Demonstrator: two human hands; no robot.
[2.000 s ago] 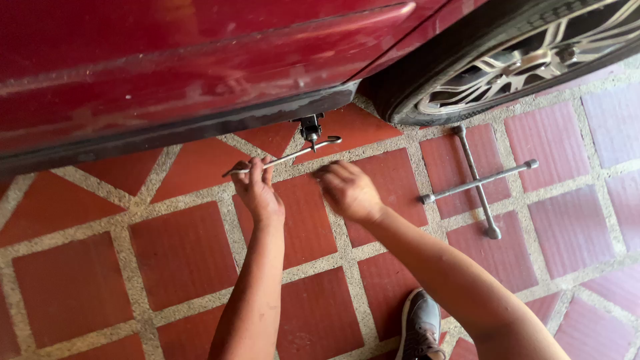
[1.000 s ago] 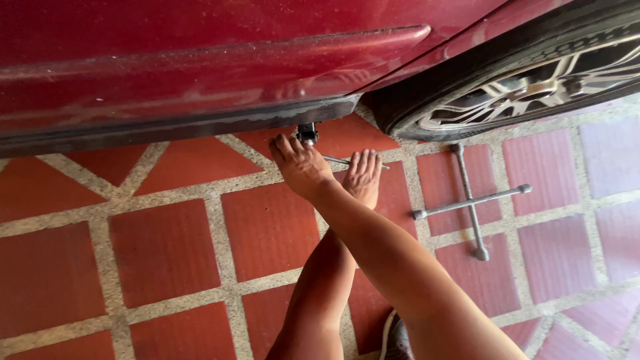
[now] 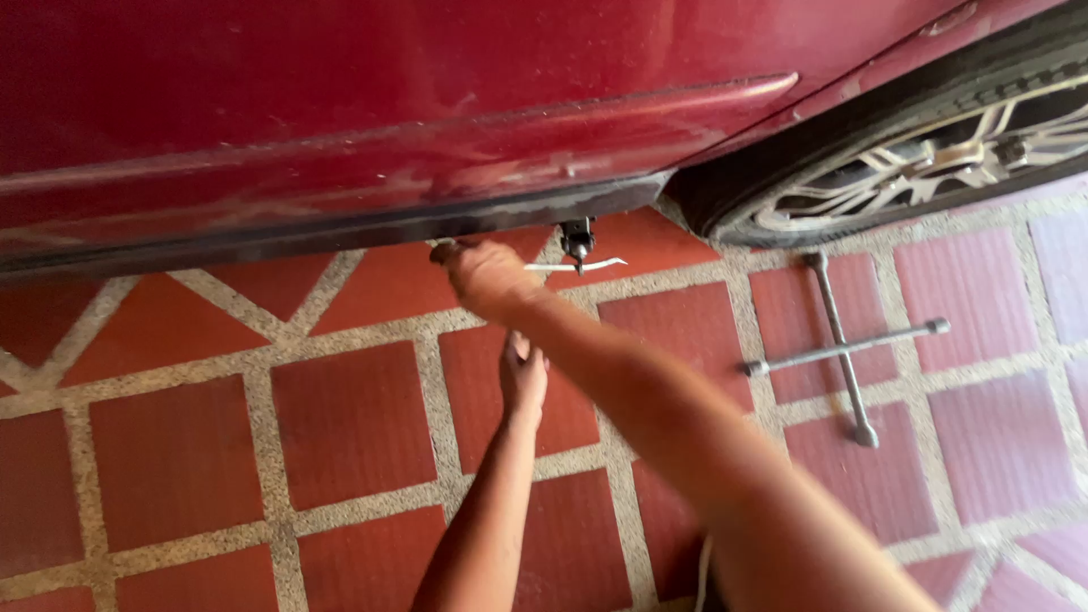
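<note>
Under the sill of a red car [image 3: 408, 127], the end of a car jack [image 3: 578, 236] sticks out with a metal crank rod [image 3: 602, 265] through its joint. My right hand [image 3: 491, 276] is closed around the left part of this rod, its arm reaching across from the lower right. Below it, my left hand [image 3: 524, 374] is raised from the lower middle. The right hand and wrist partly cover its fingers, and whether it touches anything does not show.
A cross-shaped lug wrench [image 3: 841, 348] lies on the tiled floor [image 3: 348, 416] at the right. Above it stands the car's wheel [image 3: 918, 161] with a metal rim. Part of a shoe [image 3: 710, 578] shows at the bottom edge.
Two seconds ago my left hand held the rod's left part; now my right hand is on it. Since one second ago my right hand has moved left from the jack and my left hand has left the rod's right side.
</note>
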